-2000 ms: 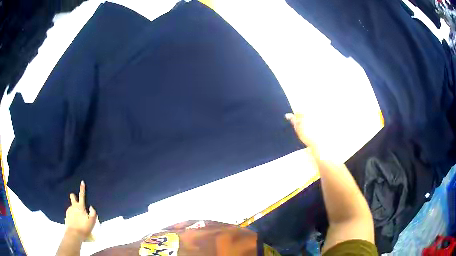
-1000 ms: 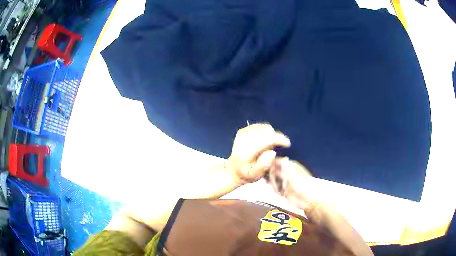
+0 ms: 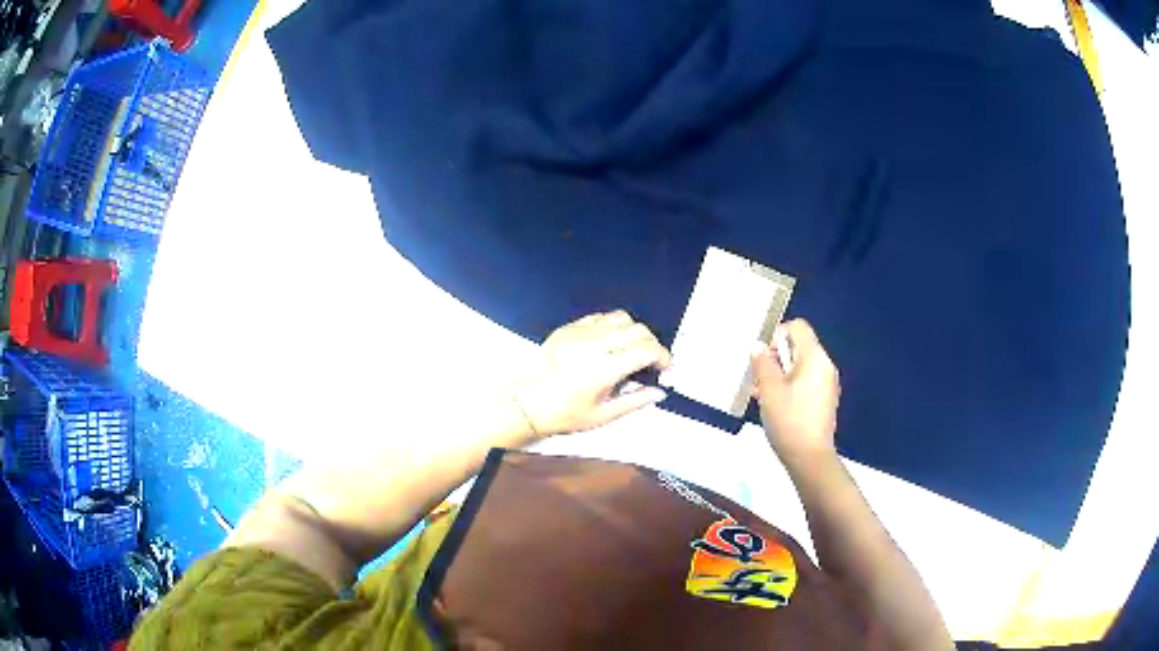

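Observation:
A navy garment body (image 3: 953, 293) lies spread on the white table, wrinkled near its top middle. A pale rectangular card template (image 3: 727, 333) lies tilted at the garment's near edge, with a small dark cloth tab below it. My right hand (image 3: 798, 388) has its thumb and fingers on the card's right edge. My left hand (image 3: 595, 375) is at the card's lower left corner, its thumb and fingers closed around the dark cloth edge. Its fingertips are partly hidden.
The white table (image 3: 292, 280) has yellow-orange edging. On the blue floor at left are blue crates (image 3: 121, 140) and a red stool (image 3: 64, 305). My brown apron (image 3: 597, 547) is against the near edge.
The view has swung from the garment's wide spread to its near edge. My hands, together one second ago, are now apart on either side of the card, which lies flat on the cloth.

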